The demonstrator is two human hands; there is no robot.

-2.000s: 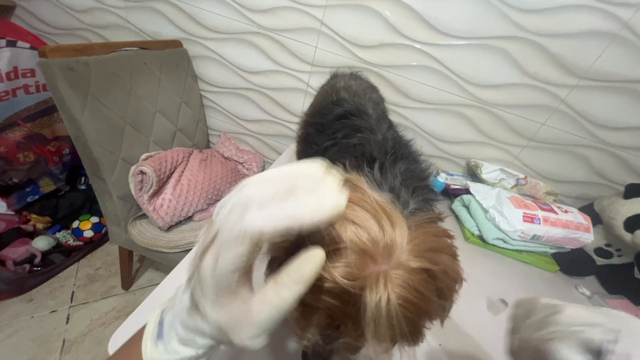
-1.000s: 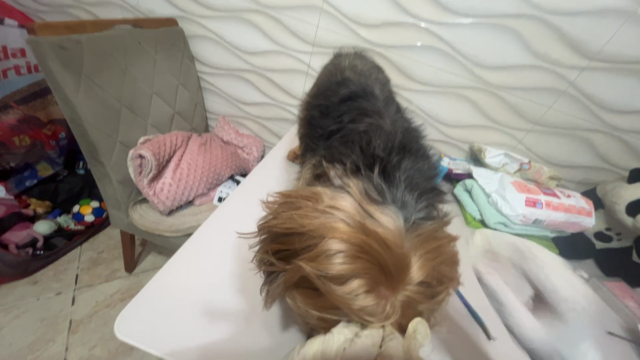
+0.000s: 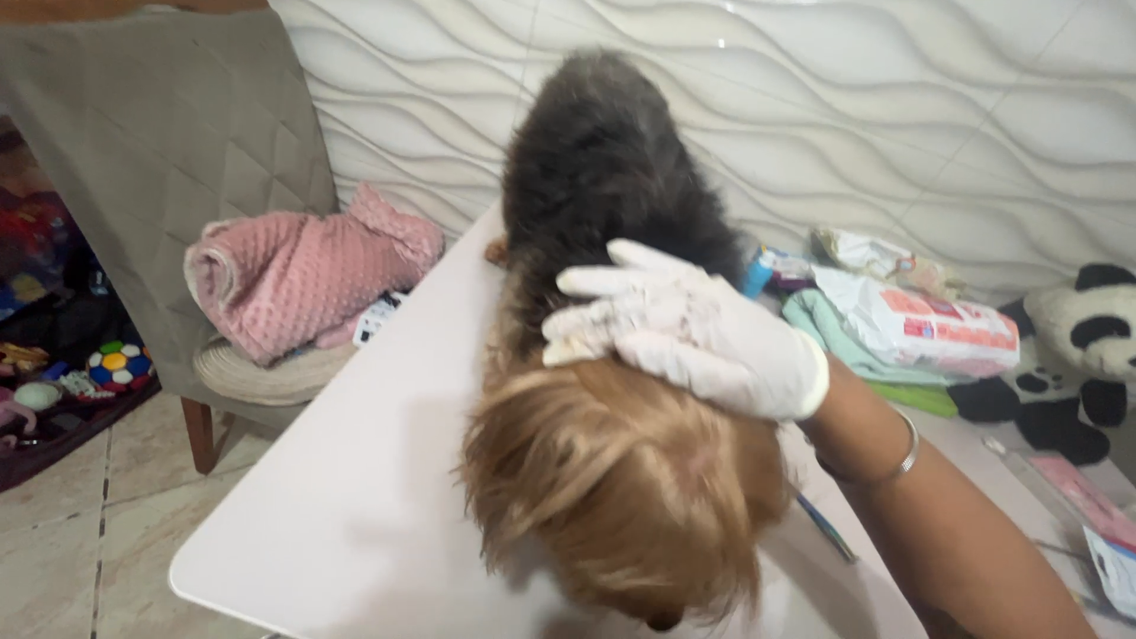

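Note:
A small long-haired dog (image 3: 612,497), golden on the head and dark on the back, stands on a white table (image 3: 355,497) with its head lowered toward me. My right hand (image 3: 683,328), in a whitish glove, lies on the back of its head and neck, fingers spread and pointing left. A bracelet circles that wrist. My left hand is out of view. A thin blue tool (image 3: 825,528), its kind unclear, lies on the table just right of the dog's head.
Left of the table, a grey padded chair (image 3: 177,133) holds a rolled pink blanket (image 3: 311,275). At right are a white and pink package (image 3: 932,328) on a mint cloth (image 3: 825,337), a blue-capped item (image 3: 759,273) and a panda plush (image 3: 1083,337). A textured wall stands behind.
My right hand has come from the lower right onto the dog's neck. The gloved hand seen at the dog's head in the earlier frames is gone from view.

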